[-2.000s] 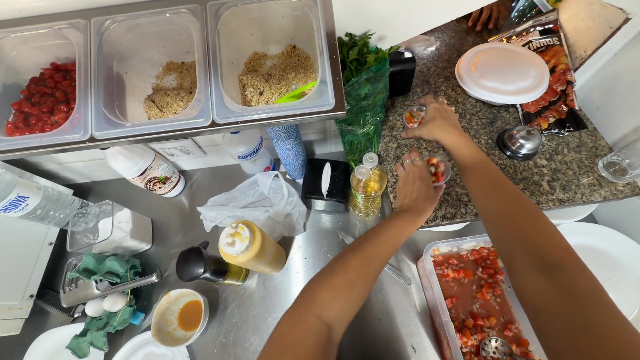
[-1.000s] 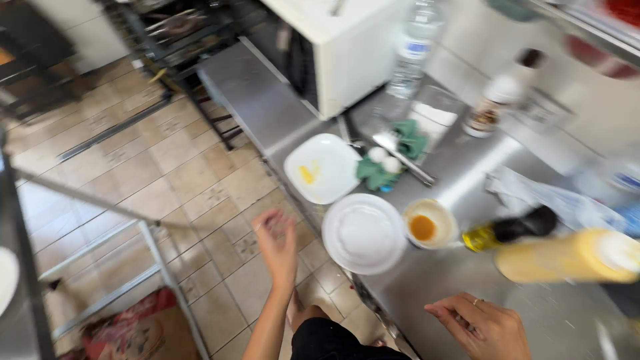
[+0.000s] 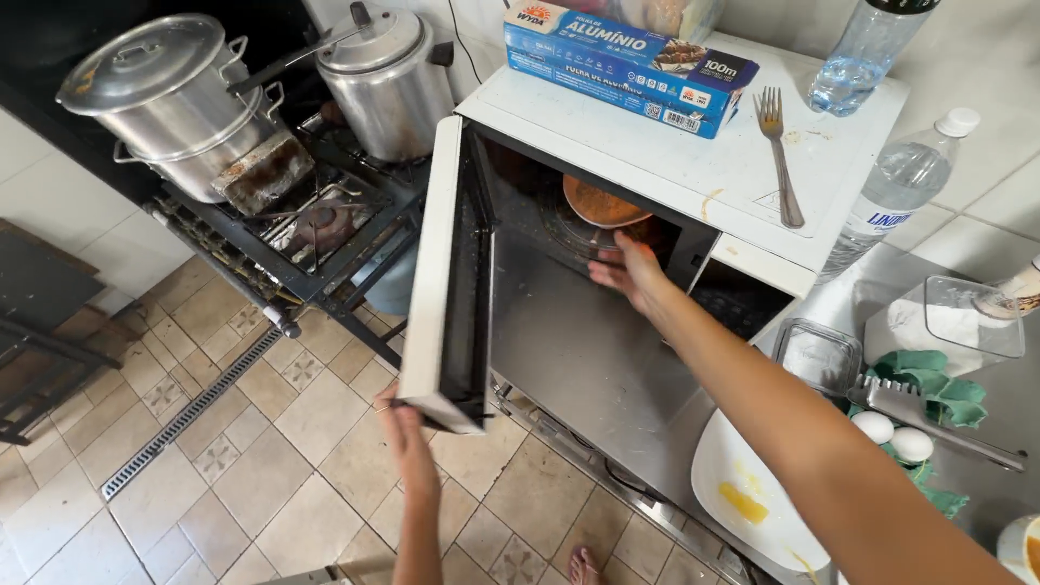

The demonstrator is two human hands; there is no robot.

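Observation:
A white microwave [image 3: 691,175] stands on the steel counter with its door [image 3: 443,276] swung out. My left hand [image 3: 410,443] grips the lower outer corner of that door. Inside, an orange-brown bowl [image 3: 605,203] rests on the glass turntable [image 3: 561,231]. My right hand [image 3: 630,272] reaches into the opening, its fingers just below the bowl's near edge; whether they touch it I cannot tell. On top of the microwave lie a fork [image 3: 780,158] and a blue box of aluminium foil [image 3: 626,69].
Left of the door is a gas stove [image 3: 325,236] with stacked aluminium pots [image 3: 162,106] and a pressure cooker [image 3: 390,89]. To the right are a stained white plate [image 3: 751,496], eggs [image 3: 910,444], a metal utensil [image 3: 951,426] and water bottles [image 3: 902,179].
The view has swung from the counter to the microwave and stove. My left hand, free one second ago, now holds the microwave door, and my right hand is inside the microwave.

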